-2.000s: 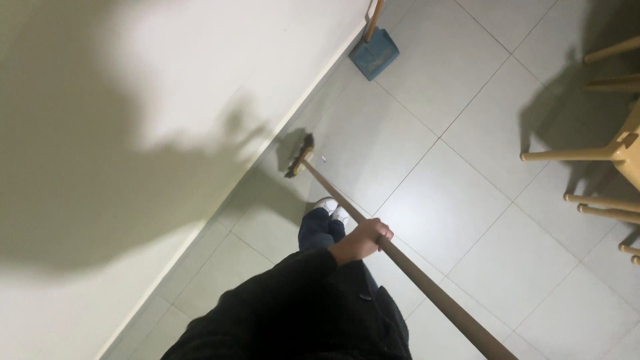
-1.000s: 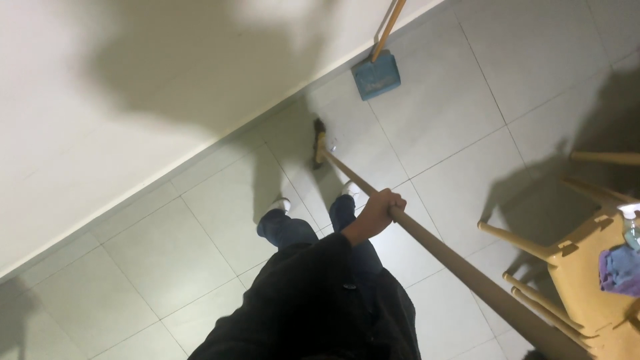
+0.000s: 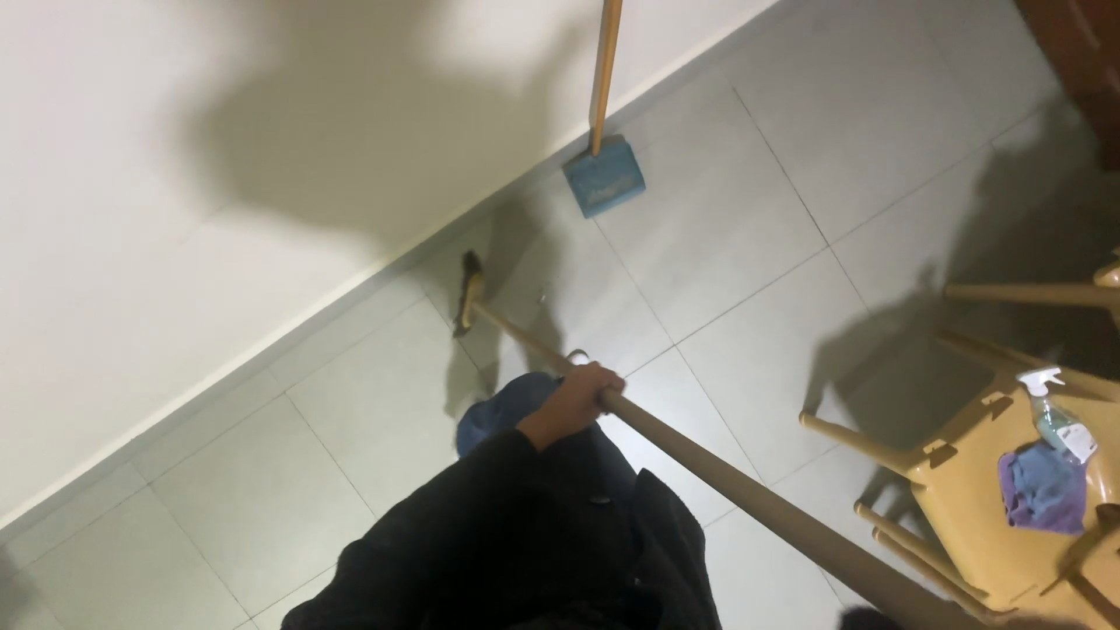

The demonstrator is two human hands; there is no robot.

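My left hand (image 3: 582, 401), in a black sleeve, is closed around the lower part of a long wooden broom handle (image 3: 726, 472). The handle runs from the bottom right corner up to the broom head (image 3: 469, 293), whose dark bristles are on the tiled floor near the wall. A brownish, blurred patch at the bottom edge, by the handle's near end, seems to be part of my right hand (image 3: 1041, 621); its fingers cannot be made out. A blue dustpan (image 3: 605, 178) with an upright wooden handle (image 3: 605, 74) stands against the wall, to the right of the broom head.
A pale wall with a skirting edge (image 3: 350, 284) runs diagonally at the left. Yellow chairs (image 3: 971, 499) lie at the right; one bears a spray bottle (image 3: 1054, 418) and a blue and purple cloth (image 3: 1041, 490). Small debris (image 3: 542, 298) lies near the broom head. My legs are below.
Over the last second the broom head has moved somewhat away from the dustpan, along the wall. My left hand keeps its hold on the handle. My legs have shifted, and the view has turned.
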